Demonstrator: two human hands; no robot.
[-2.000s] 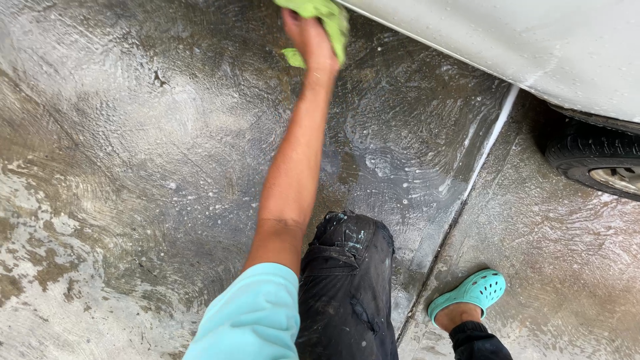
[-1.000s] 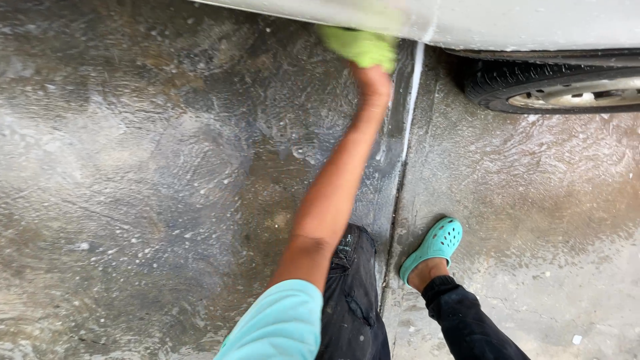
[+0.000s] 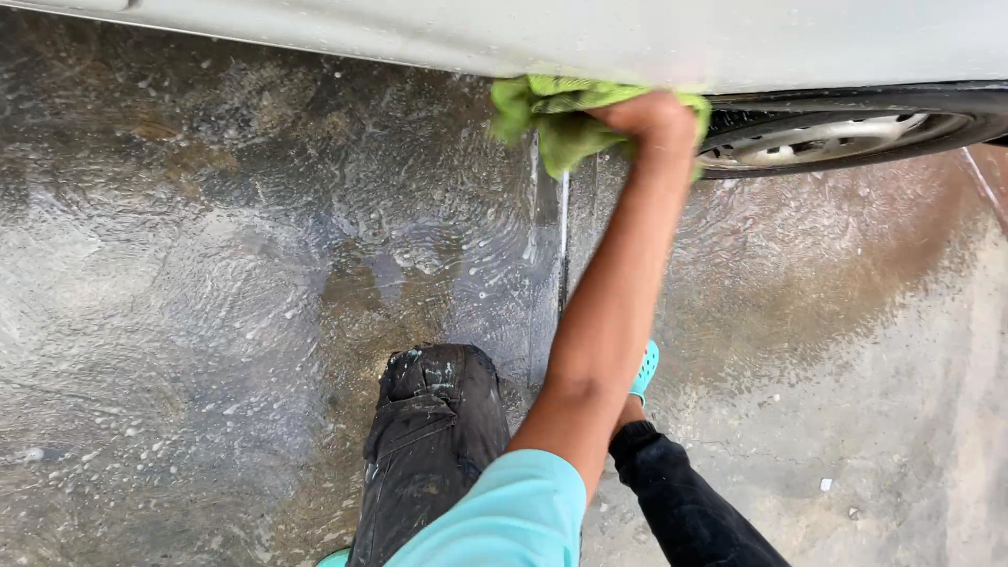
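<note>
My left hand (image 3: 650, 118) holds a bunched lime-green cloth (image 3: 571, 118) against the lower edge of a white car body panel (image 3: 441, 31). Motion blurs the hand, and most of its fingers are hidden by the cloth. The arm, in a turquoise sleeve, reaches up across the view. Just right of the cloth is the car's wheel (image 3: 835, 138), a black tire with a silver-coloured rim, partly under the bodywork. My right hand is out of view.
Wet concrete floor (image 3: 197, 315) with suds lies below the car, crossed by a narrow joint (image 3: 564, 236). My dark-trousered knee (image 3: 441, 386) is left of the arm; a turquoise clog (image 3: 646, 370) is partly behind it. A small white scrap (image 3: 825, 484) lies lower right.
My left hand has moved right with the green cloth, along the panel's lower edge toward the wheel. The view has shifted and turned, so the panel now spans the top.
</note>
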